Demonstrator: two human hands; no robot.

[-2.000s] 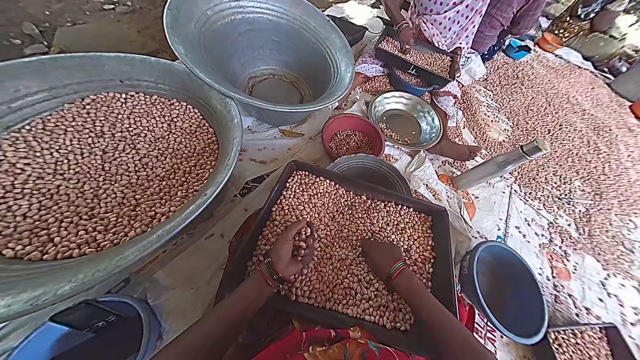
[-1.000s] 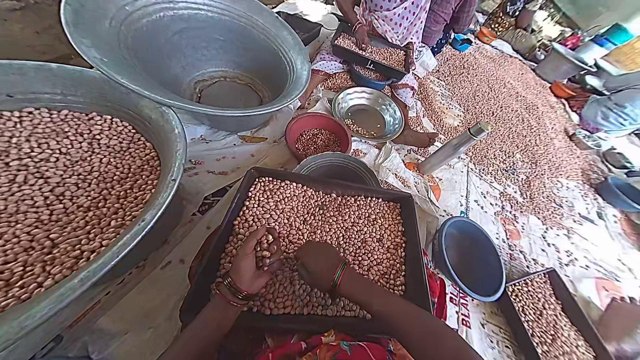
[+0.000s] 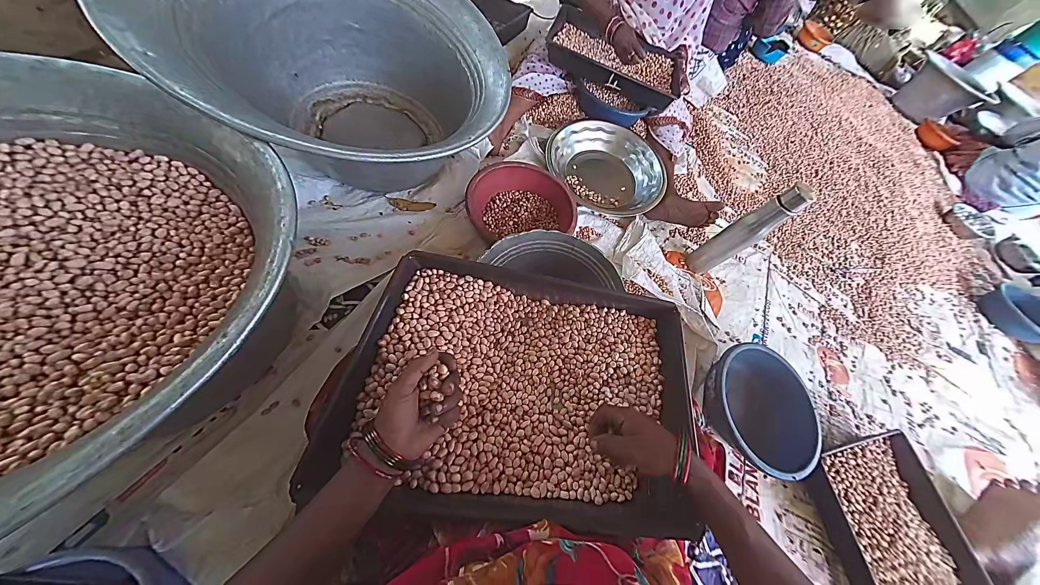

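Note:
A dark rectangular tray [image 3: 682, 349] filled with reddish-brown nuts or beans [image 3: 528, 382] rests at my lap. My left hand [image 3: 418, 406], palm turned up and fingers curled, holds several of the nuts over the tray's left side. My right hand [image 3: 634, 440] is at the lower right of the tray, its fingers bent down at the surface of the nuts; whether a nut is between the fingertips I cannot tell. Bangles circle both wrists.
Large metal basins stand left, one holding nuts [image 3: 106, 284], one upper [image 3: 479, 81]. Beyond the tray are a red bowl [image 3: 479, 183], a steel bowl [image 3: 561, 154] and a metal cylinder [image 3: 747, 229]. A blue-grey tub [image 3: 764, 410] stands right. Another person's hand [image 3: 627, 42] works at a tray.
My right hand has moved right across the tray, away from my left hand, which still holds nuts. The view has shifted to the right since the earliest frame.

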